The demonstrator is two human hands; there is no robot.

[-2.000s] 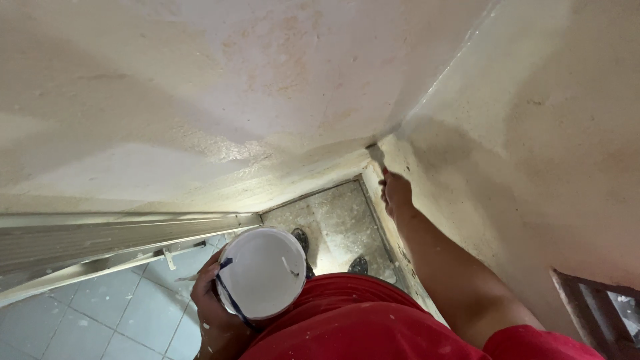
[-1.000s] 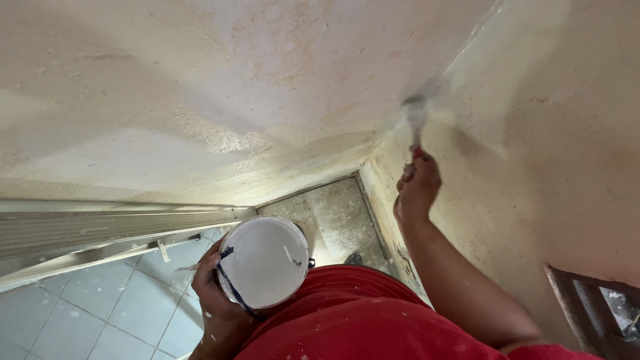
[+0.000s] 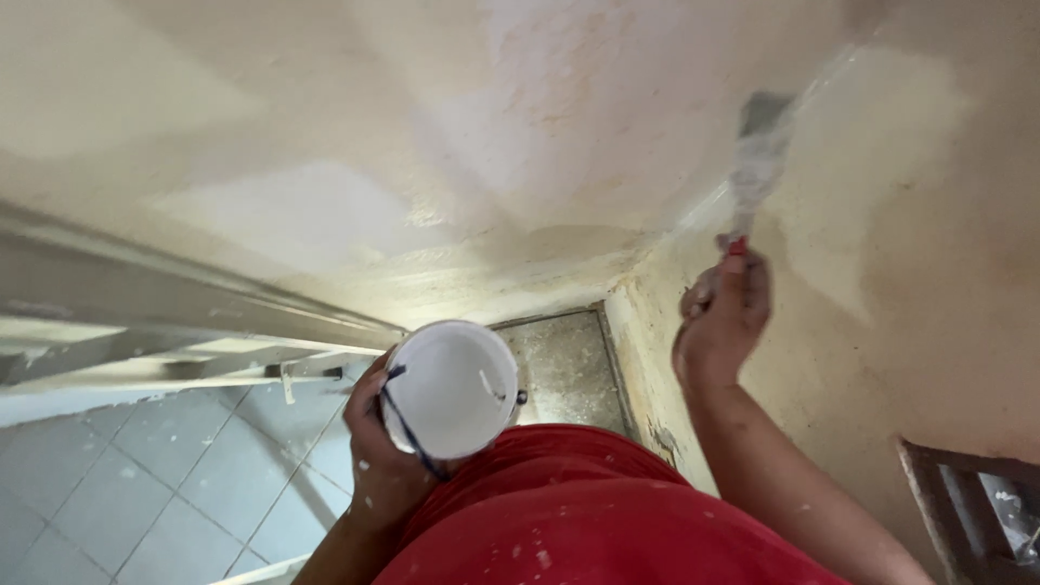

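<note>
My left hand (image 3: pixel 382 443) grips the side of a round white bucket (image 3: pixel 451 390), held close to the red shirt. A dark handle or cord crosses the bucket's rim, and its inside looks white. My right hand (image 3: pixel 727 313) is closed around the red part of a paintbrush (image 3: pixel 756 166), raised at the right. The brush is blurred; its dark bristle end points up beside the corner where the two walls meet. Whether the bristles touch the wall, I cannot tell. Patches of differing tone mark the left wall (image 3: pixel 487 162) and the cream right wall (image 3: pixel 894 268).
At the left stands a pale rail-like frame (image 3: pixel 203 313) above light tiles (image 3: pixel 187 479) with white spots. A worn concrete floor patch (image 3: pixel 565 366) lies beyond the bucket. A barred opening (image 3: pixel 975 504) is in the wall at lower right.
My right hand has moved upward along the wall corner with the brush, from low in the corner to higher up. My left hand still holds the bucket near the shirt.
</note>
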